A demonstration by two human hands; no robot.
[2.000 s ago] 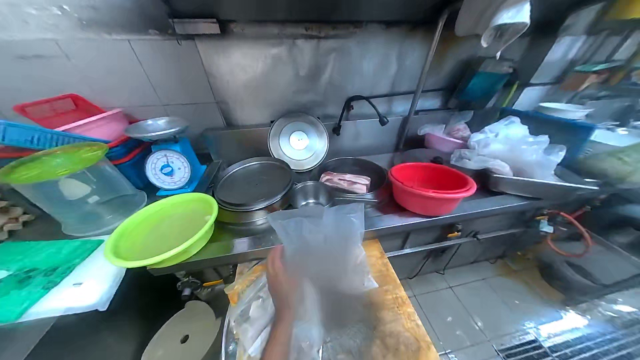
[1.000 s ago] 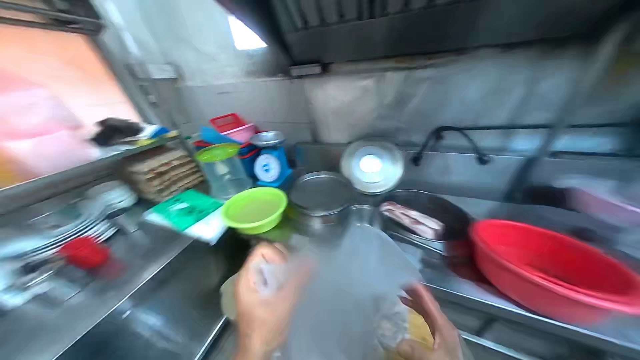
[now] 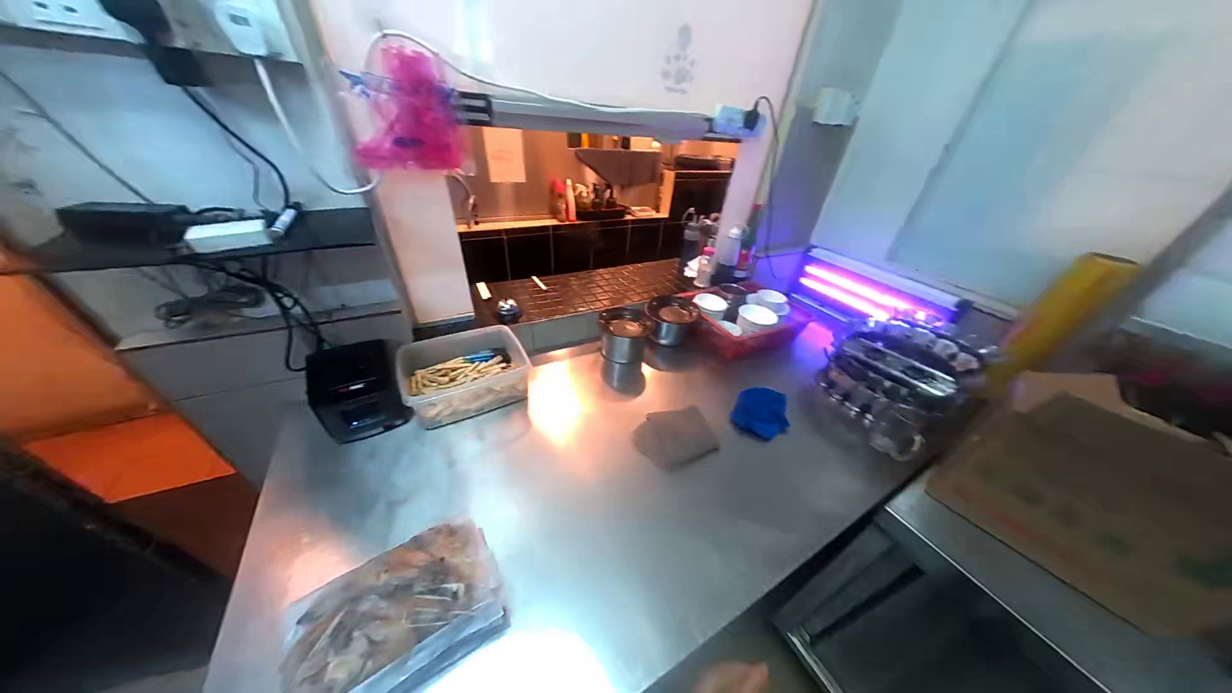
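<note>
Only a small, blurred part of one hand shows at the bottom edge, just off the front of the steel table; which hand it is and what it holds cannot be told. The other hand is out of sight. A clear plastic bag of brownish food pieces lies at the table's near left. Farther back are a grey-brown folded cloth and a crumpled blue cloth. A plastic tub of wooden clothespin-like pieces stands at the back left.
A black printer-like device stands beside the tub. Steel pots, a red crate of white cups and a rack of glassware line the back. A cardboard box rests on the right-hand surface, past a gap beside the table.
The view has swung from the sink counter to another steel table. Two hands with a translucent plastic bag were in view one second ago; now only part of one hand shows.
</note>
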